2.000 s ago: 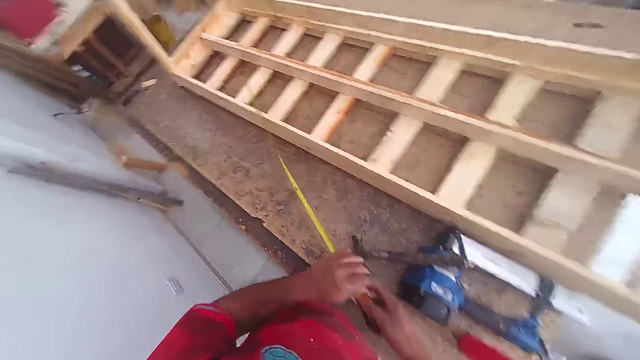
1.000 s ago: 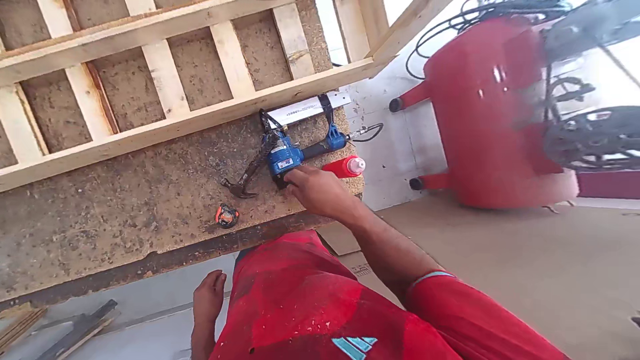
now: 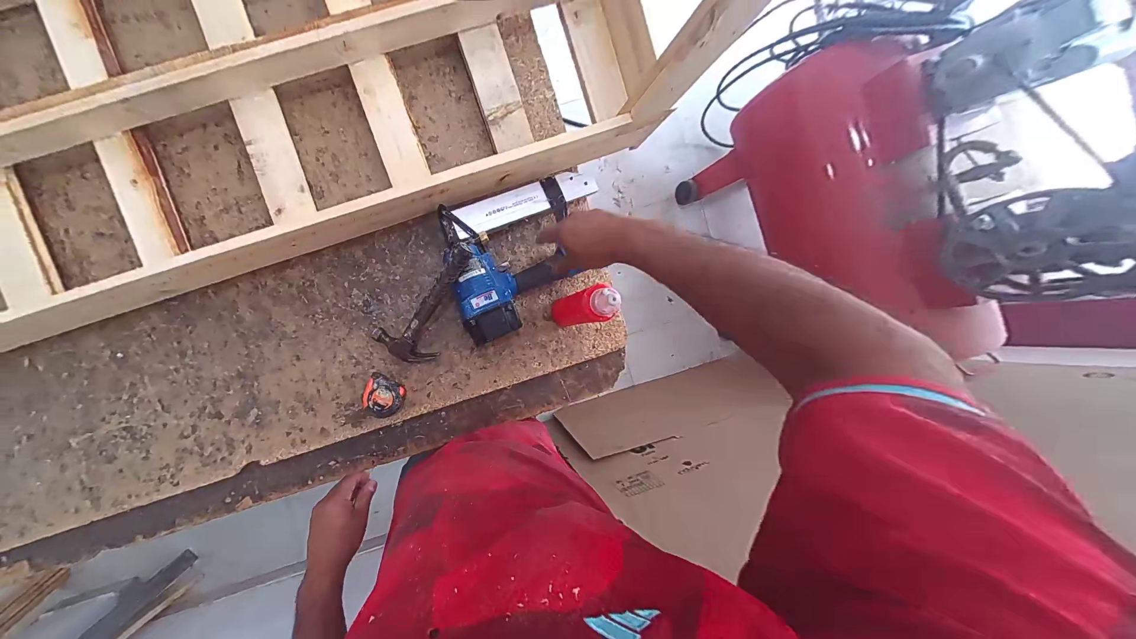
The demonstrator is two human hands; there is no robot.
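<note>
A blue pneumatic nail gun point(image 3: 484, 288) lies on the chipboard bench top, its black handle pointing right. My right hand point(image 3: 590, 240) is at the rear end of that handle, beside a black strap around a white metal strip point(image 3: 506, 209); whether the fingers grip is hard to tell. Just below the handle lies a red plastic bottle point(image 3: 579, 306) with a clear cap. Left of the tool are a claw hammer point(image 3: 417, 328) and an orange and black tape measure point(image 3: 383, 395). My left hand point(image 3: 340, 519) hangs empty in front of the bench edge, fingers loosely bent.
A slatted wooden frame point(image 3: 293, 232) spans the back of the bench point(image 3: 204, 382). At right stands a red air compressor point(image 3: 843, 169) with a belt wheel and black hose point(image 3: 754, 71). Cardboard point(image 3: 683, 444) covers the floor below, and wood offcuts point(image 3: 142, 595) lie at lower left.
The yellow tape blade, extended two seconds ago, no longer shows. My right hand has moved from the nail gun's body to its handle end. The view has swung toward the compressor.
</note>
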